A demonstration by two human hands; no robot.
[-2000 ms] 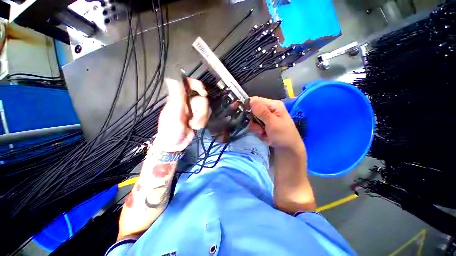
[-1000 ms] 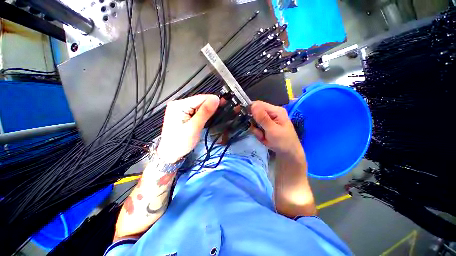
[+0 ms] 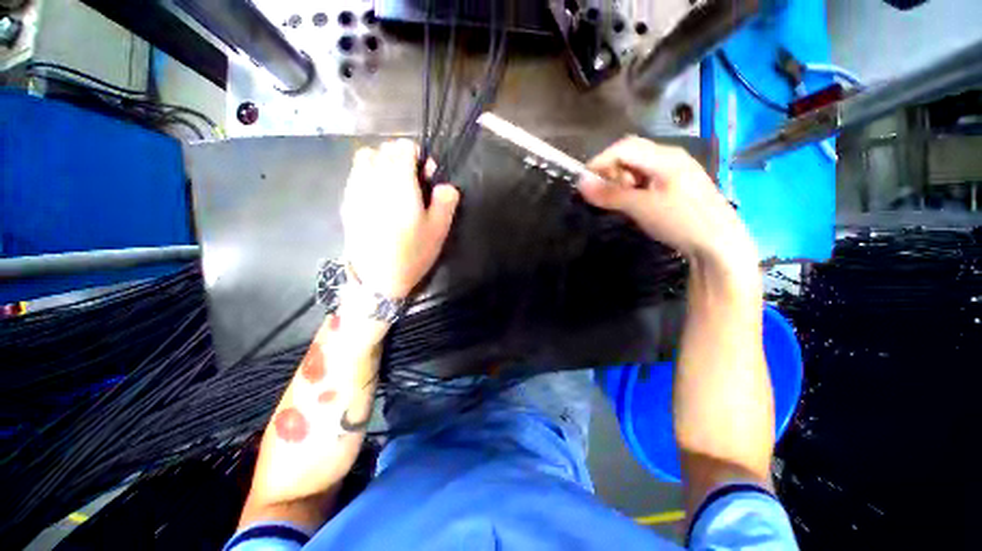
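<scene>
My right hand [image 3: 657, 194] grips the right end of the silver loading bar [image 3: 530, 142], held tilted above the machine table [image 3: 269, 215]. Small blocks show along the bar's lower edge; whether cables sit in them is too dark to tell. My left hand [image 3: 393, 215] is closed around several black cables [image 3: 458, 81] that run up toward the mould area at the top. A dense bundle of black cables [image 3: 452, 328] lies across the table's front part and over toward the left. Its right part is dark and blurred.
Shiny tie bars [image 3: 258, 43] stand at upper left and upper right. A blue side tray [image 3: 765, 205] is right of the table. A blue bucket [image 3: 657, 414] is below my right forearm. A hanging cable bundle [image 3: 894, 398] fills the far right. A grey rail [image 3: 97, 263] is at left.
The view has shifted up toward the press. My left hand has left the bar's cables and now holds the cables from the mould area. My right hand has carried the bar forward over the table.
</scene>
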